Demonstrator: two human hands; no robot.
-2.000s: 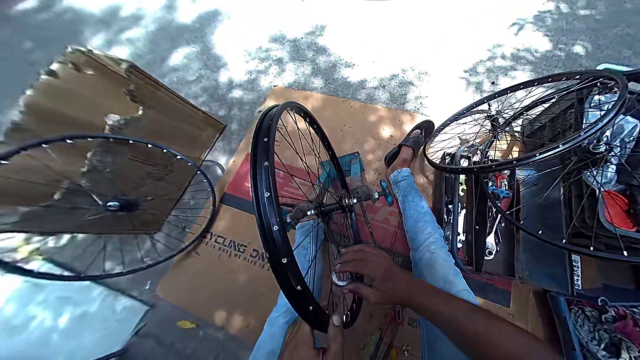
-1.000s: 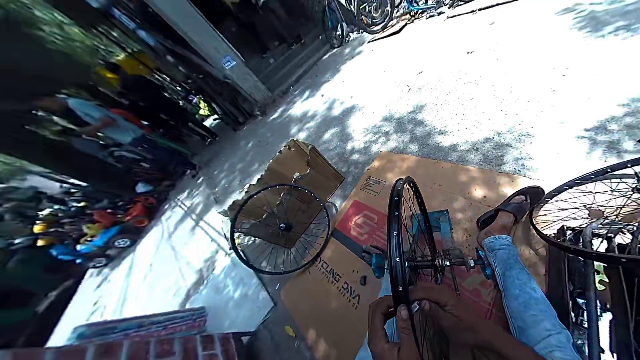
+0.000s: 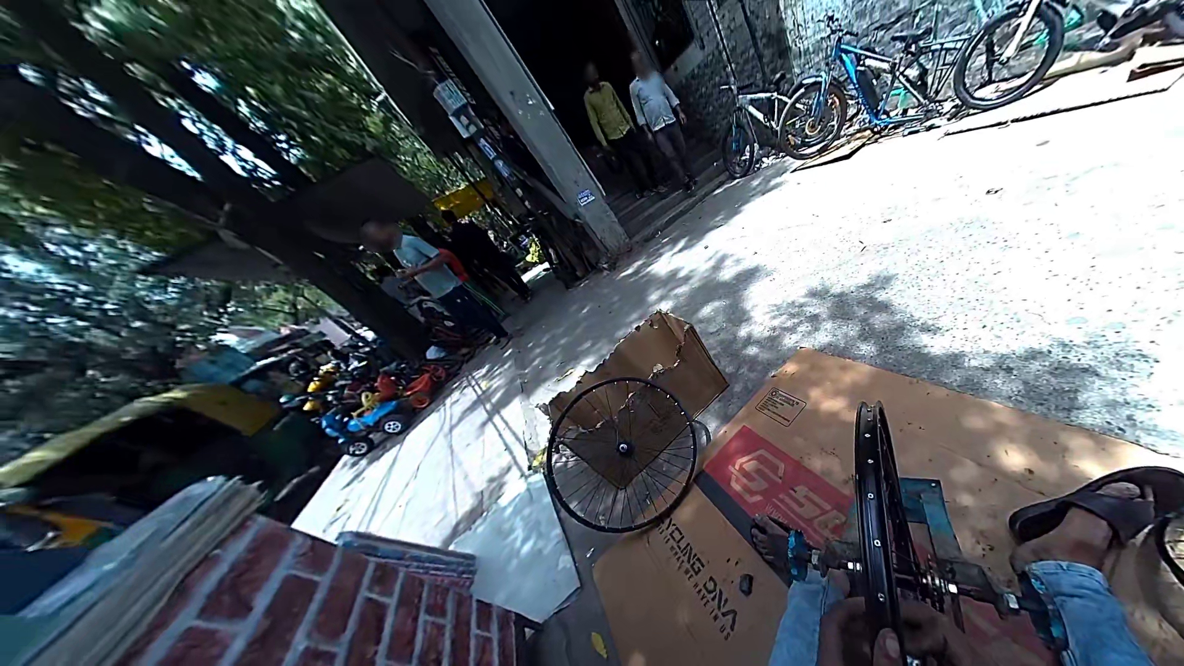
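A spoked bicycle wheel with a black rim (image 3: 871,499) stands upright in a wheel stand (image 3: 925,504) with blue parts, between my legs. Its hub (image 3: 934,586) is at the level of the stand's arms. My left hand (image 3: 844,633) grips the lower rim from the left. My right hand (image 3: 948,636) is against the rim and spokes on the other side, its fingertips partly hidden at the bottom edge. A bit of shiny metal shows by the fingers; what it is cannot be told.
Printed cardboard (image 3: 684,592) lies under the stand. Another spoked wheel (image 3: 622,531) leans by torn cardboard (image 3: 708,365) at left. A brick wall (image 3: 305,601) rises lower left. A sandalled foot (image 3: 1091,518) is at right. People (image 3: 657,102) and bicycles (image 3: 869,83) are farther off.
The view has swung up and left. The shiny round piece seen at my right hand in the earliest frame is now mostly hidden. Both hands remain at the lower rim.
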